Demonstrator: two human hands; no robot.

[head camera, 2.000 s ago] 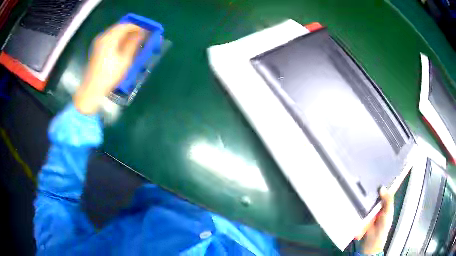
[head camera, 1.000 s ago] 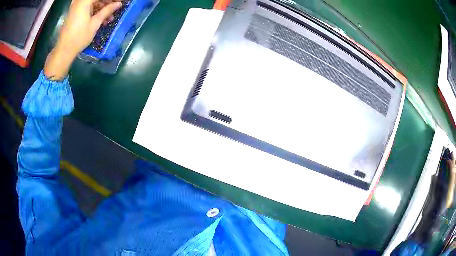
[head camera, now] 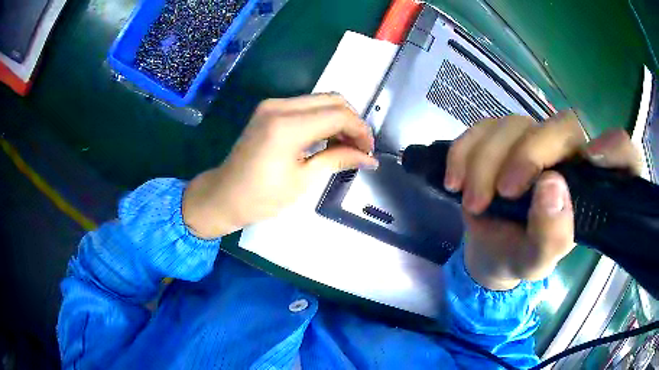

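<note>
An upside-down grey laptop (head camera: pixel 405 101) lies on a white foam sheet (head camera: pixel 289 242), with a red-orange edge (head camera: pixel 398 20) showing at its far side. My right hand (head camera: pixel 517 188) is wrapped around a black electric screwdriver (head camera: pixel 607 206), its tip pointing left over the laptop's left part. My left hand (head camera: pixel 278 162) is over the laptop's left edge, thumb and forefinger pinched close to the screwdriver tip. A tiny screw may be between the fingertips; it is too small to tell. My hands hide part of the cover.
A blue screw box (head camera: pixel 189 50) full of dark screws stands at the upper left on clear plastic (head camera: pixel 189 113). Part of another device (head camera: pixel 22 29) shows at the upper left corner. A black cord (head camera: pixel 600 343) runs at the lower right. More white-edged items lie along the right.
My left hand has moved from the blue box to the laptop's left edge. My right hand has come over the laptop with the screwdriver in it.
</note>
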